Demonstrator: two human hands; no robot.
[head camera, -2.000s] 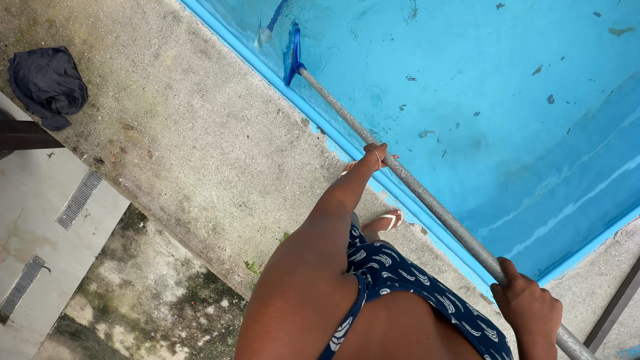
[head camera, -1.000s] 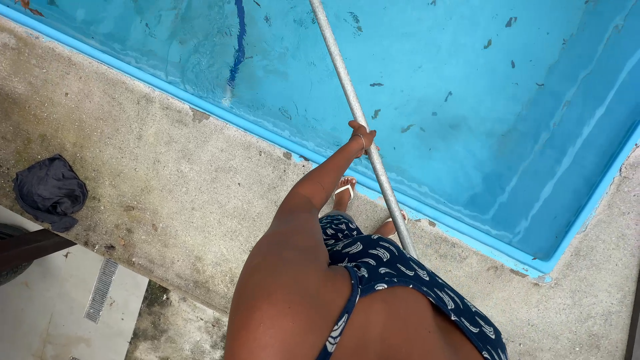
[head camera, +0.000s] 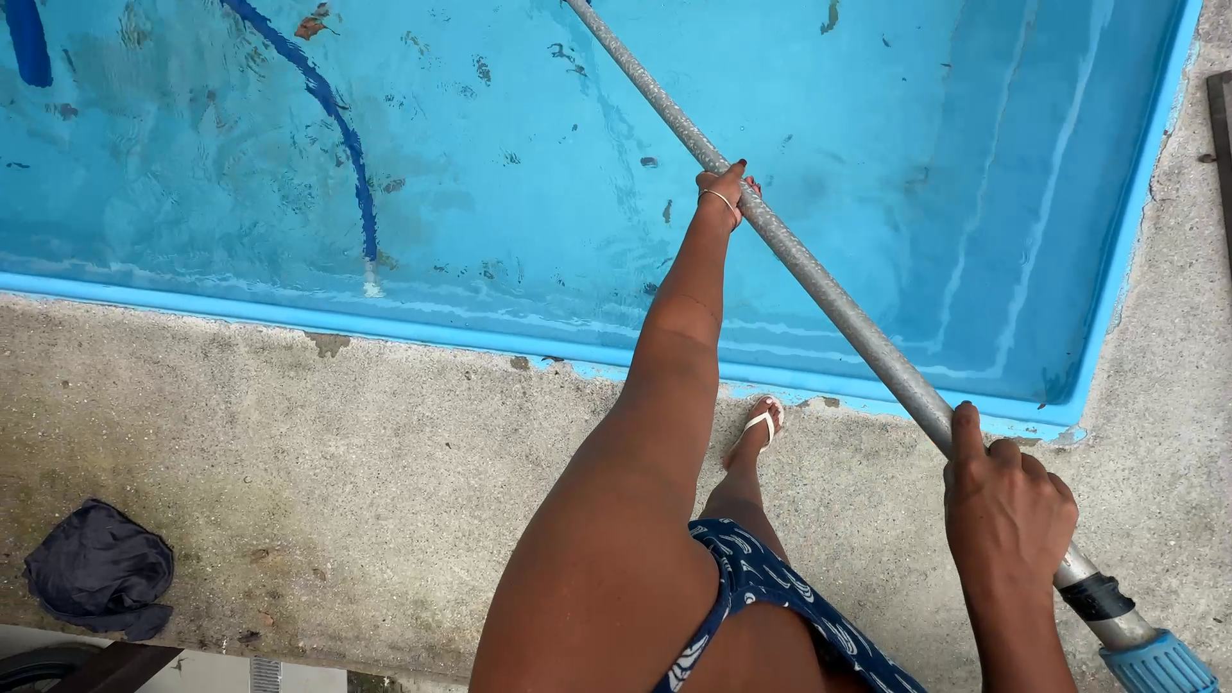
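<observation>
A long grey metal pole (head camera: 847, 313) runs slantwise over the pool water from the top middle to the lower right. My left hand (head camera: 729, 192), with a thin bracelet at the wrist, is closed around its upper part. Lower down, near the blue ribbed plastic fitting (head camera: 1158, 662) and black tape (head camera: 1097, 597), my right hand (head camera: 1006, 510) grips the pole. The pole's far end is out of view. A dark blue hose (head camera: 337, 120) curves through the water, and leaves lie in the pool.
The light blue pool edge (head camera: 433, 337) borders a rough concrete deck (head camera: 366, 462). My foot in a white flip-flop (head camera: 763, 421) is close to that edge. Crumpled dark cloth (head camera: 96, 568) lies at lower left, above a floor grate (head camera: 265, 676). A dark beam (head camera: 1222, 144) shows at far right.
The blue head on the pole's far end, seen two seconds ago, has left the view. My right hand, not visible one second ago, shows on the pole again. The view has turned.
</observation>
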